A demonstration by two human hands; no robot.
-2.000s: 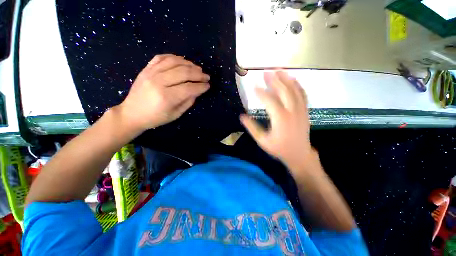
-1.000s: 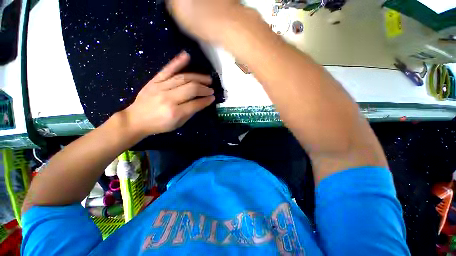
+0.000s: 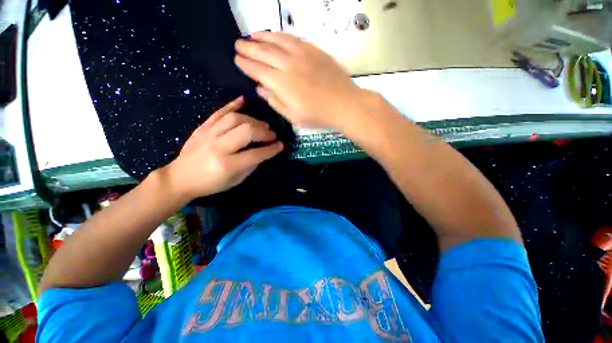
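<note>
A black fabric panel (image 3: 144, 74) with white speckles lies on the left part of the white table and hangs over its front edge towards my lap. My left hand (image 3: 225, 149) rests on the panel near the table's front edge, with fingers bent and the index finger reaching forward. My right hand (image 3: 292, 80) is at the panel's right edge, ahead of my left hand, fingertips at the cloth. Whether either hand pinches the cloth cannot be told.
The machine bed plate (image 3: 429, 33) is at the upper right. Snips (image 3: 537, 69) and a yellow-green ring (image 3: 585, 80) lie at the right. The ruler-marked table edge (image 3: 470, 132) crosses in front. A lime green basket (image 3: 176, 258) stands below left. Black fabric (image 3: 564, 201) hangs at right.
My right hand swung left across the table onto the panel's right edge, then came back nearer to me. My left hand stays on the panel, slightly lower. The panel's right edge has shifted left.
</note>
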